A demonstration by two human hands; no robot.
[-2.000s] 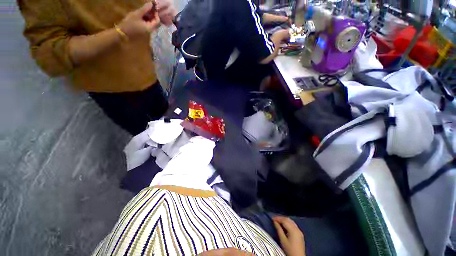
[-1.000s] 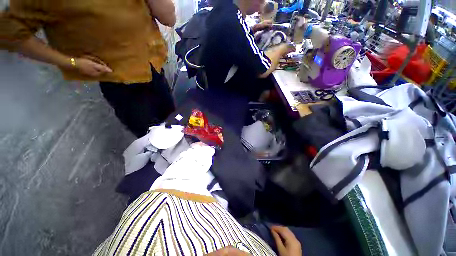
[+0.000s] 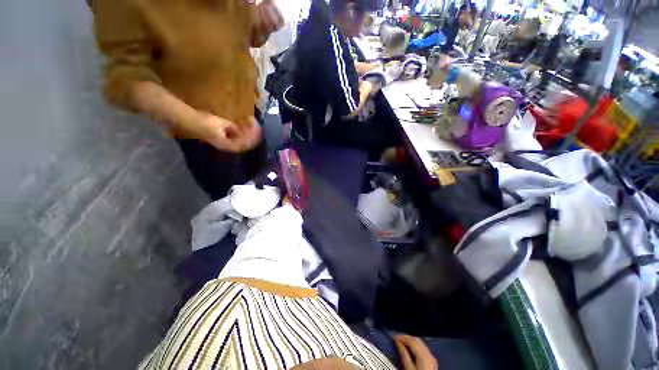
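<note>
A hand, apparently my right hand (image 3: 415,353), is at the bottom edge on dark cloth, cut off; its visible fingers are apart and hold nothing I can see. Skin, perhaps my left hand (image 3: 325,363), shows at the bottom edge beside striped clothing (image 3: 246,325); its fingers are out of view. A shiny red packet (image 3: 293,177) stands nearly upright at the far end of white cloth (image 3: 267,246); what supports it is unclear. A dark panel (image 3: 347,249) drapes to its right. Pale grey cloth (image 3: 211,222) is bunched on the left.
A person in a brown top (image 3: 195,65) stands at upper left. Another in black (image 3: 321,79) sits beside a purple sewing machine (image 3: 491,112). Grey garments with dark lines (image 3: 578,224) heap on the green-edged table (image 3: 531,325) at right. A bin with pale contents (image 3: 383,209) is centre.
The red packet has turned from lying flat to nearly upright. The standing person has shifted right in view, and their lower hand has moved closer to the packet. My hands are almost unchanged.
</note>
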